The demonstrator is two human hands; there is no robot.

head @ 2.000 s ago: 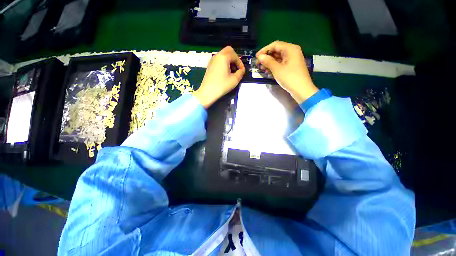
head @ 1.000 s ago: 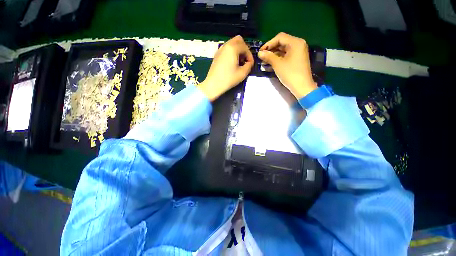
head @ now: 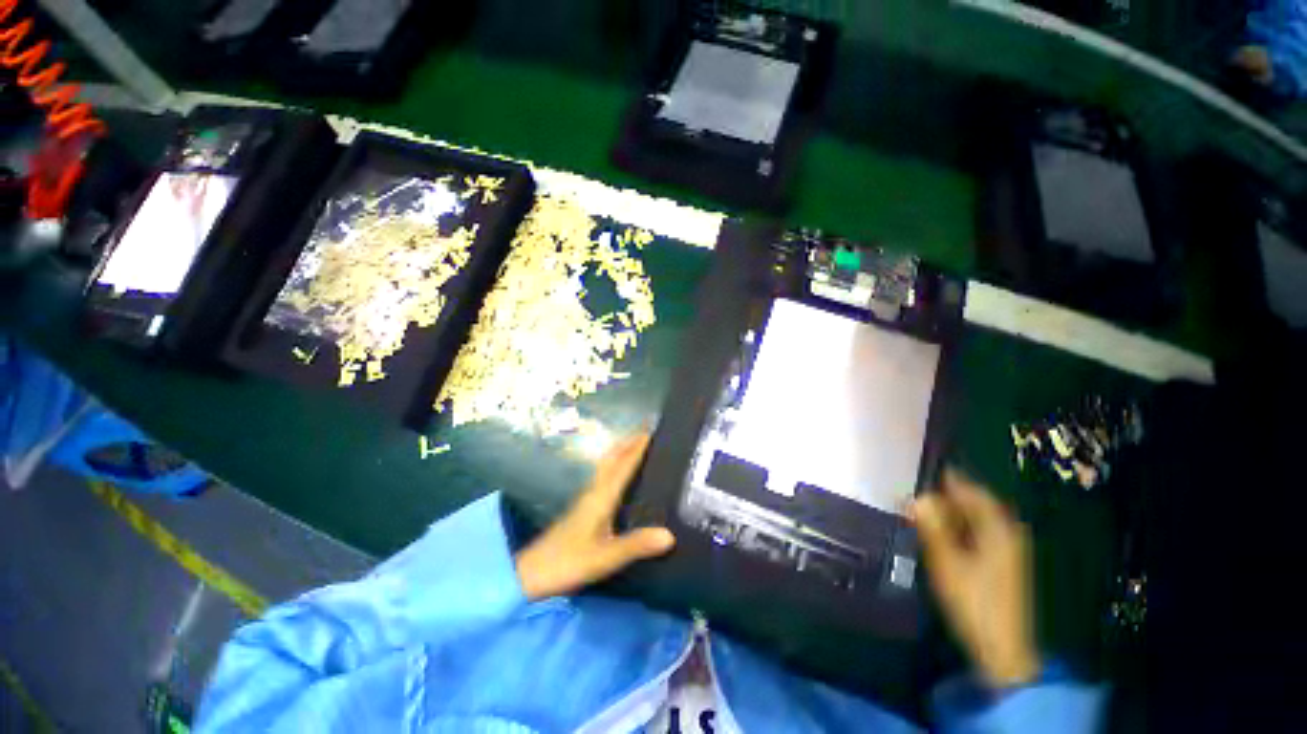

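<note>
The open tablet unit [head: 839, 402] lies in a black holding tray [head: 688, 387] in front of me, with a large pale panel and a green-marked circuit board [head: 864, 273] at its far end. My left hand [head: 591, 534] is at the tray's near left side, thumb and fingers spread, holding nothing visible. My right hand [head: 982, 566] is at the unit's near right edge, fingers curled and slightly blurred; whether it holds a small part cannot be told.
Loose cream pieces [head: 538, 330] lie left of the unit. A black parts tray [head: 495, 265] holds more pieces and clear plastic. Another unit [head: 169, 237] is far left. Small mixed parts [head: 1068, 445] lie right. More units [head: 731, 93] sit on the green conveyor [head: 874, 179].
Both hands have left the unit's far end and come down to its near sides, moving apart. The circuit board is now uncovered. The camera view has turned and shifted.
</note>
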